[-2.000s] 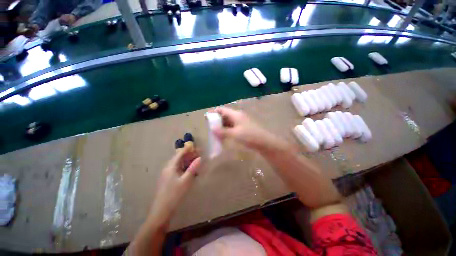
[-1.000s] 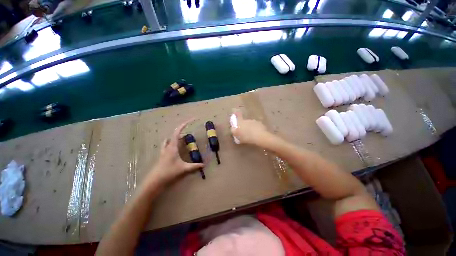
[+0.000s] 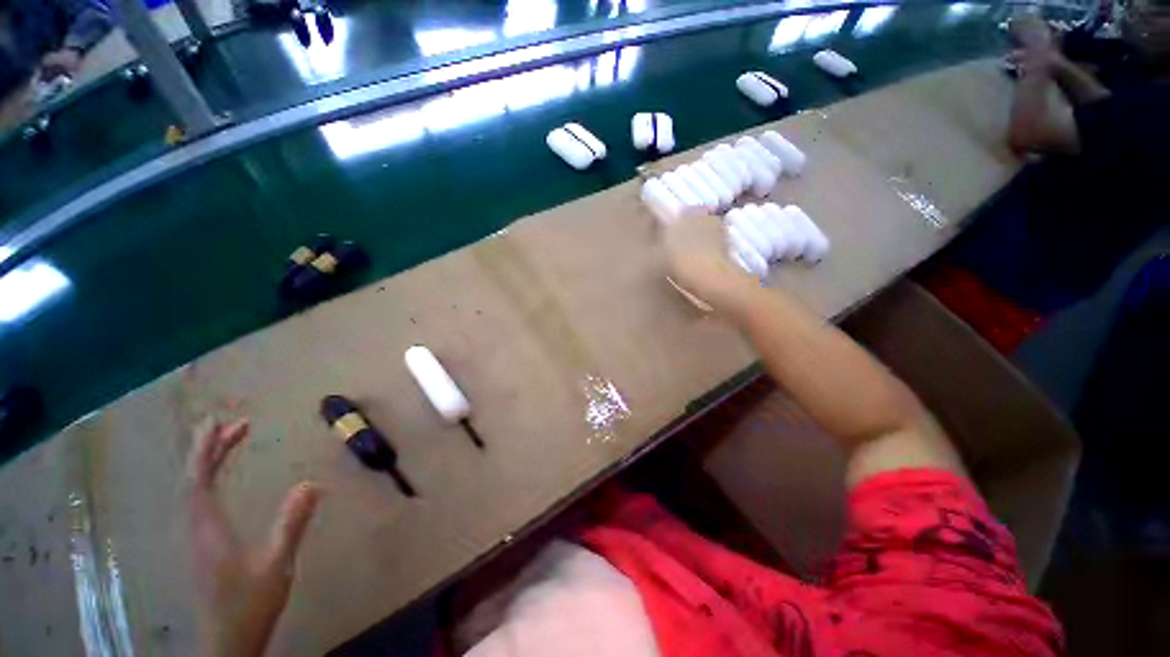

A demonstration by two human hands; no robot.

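A black unit [image 3: 363,438] with a gold band lies on the cardboard-covered bench, its tail toward me. To its right lies a unit under a white cover [image 3: 438,384], its black tail showing. My left hand [image 3: 250,526] is open and empty, left of the black unit, fingers apart. My right hand [image 3: 699,258] reaches to the near end of the two rows of white covers [image 3: 716,177]. Its fingers are blurred against the covers, so I cannot tell whether it grips one.
The green conveyor belt [image 3: 423,181] runs behind the bench, with a black pair [image 3: 321,267] and white covered pairs [image 3: 576,145] on it. A cardboard carton [image 3: 985,372] stands at right below the bench. Another person's arm [image 3: 1042,109] is at far right; another person is at upper left.
One black unit now has a white cover on it. My right hand has moved right to the rows of covers. My left hand has moved away from the black units. The view has shifted right.
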